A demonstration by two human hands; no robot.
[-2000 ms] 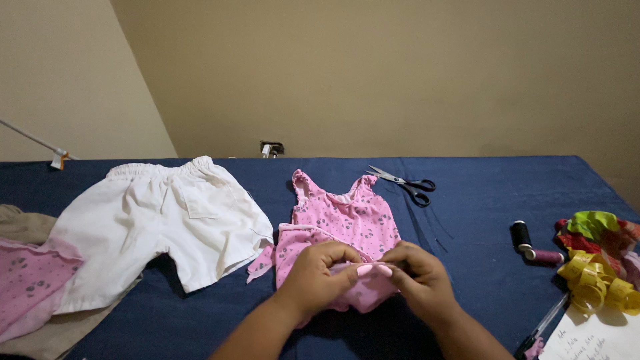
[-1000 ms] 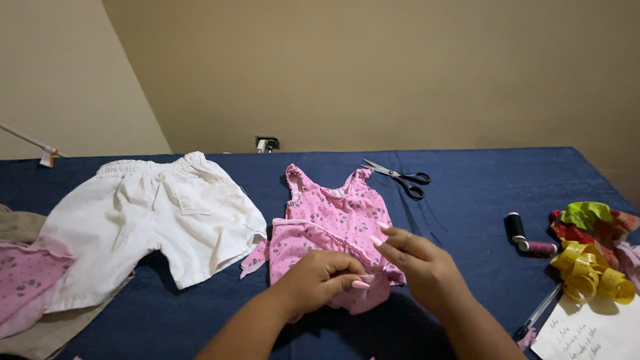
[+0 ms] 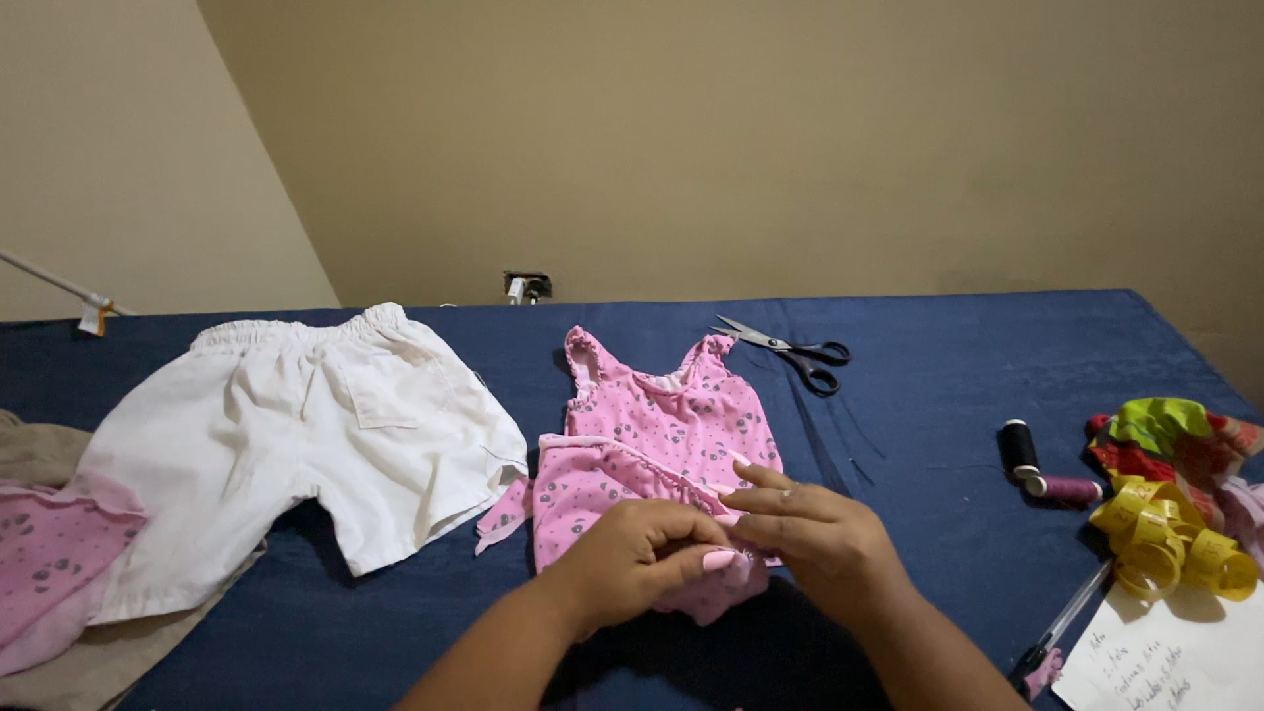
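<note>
A pink printed sleeveless garment [image 3: 681,410] lies on the dark blue cloth, its lower part folded up over the front. My left hand [image 3: 647,558] pinches the lower edge of that pink fabric between thumb and curled fingers. My right hand [image 3: 815,523] rests against the garment's right side, fingers extended and spread, touching the fabric near the left fingertips. Whether a needle or thread is between the fingers cannot be seen. Beyond the garment's right shoulder lie scissors with black handles [image 3: 790,353], blades parted. White shorts [image 3: 296,444] are spread to the left of the garment.
A black thread spool [image 3: 1018,449] and a purple thread spool [image 3: 1065,489] lie at right, beside a curled yellow measuring tape [image 3: 1150,523], colourful fabric scraps [image 3: 1165,434], a pen [image 3: 1071,612] and handwritten paper [image 3: 1165,657]. More pink fabric [image 3: 59,553] lies at far left. A wall socket [image 3: 527,287] is behind.
My right hand was pinching the fabric beside the left two seconds ago, then lifted with fingers apart. Now it is lower, against the garment. My left hand has kept its pinch.
</note>
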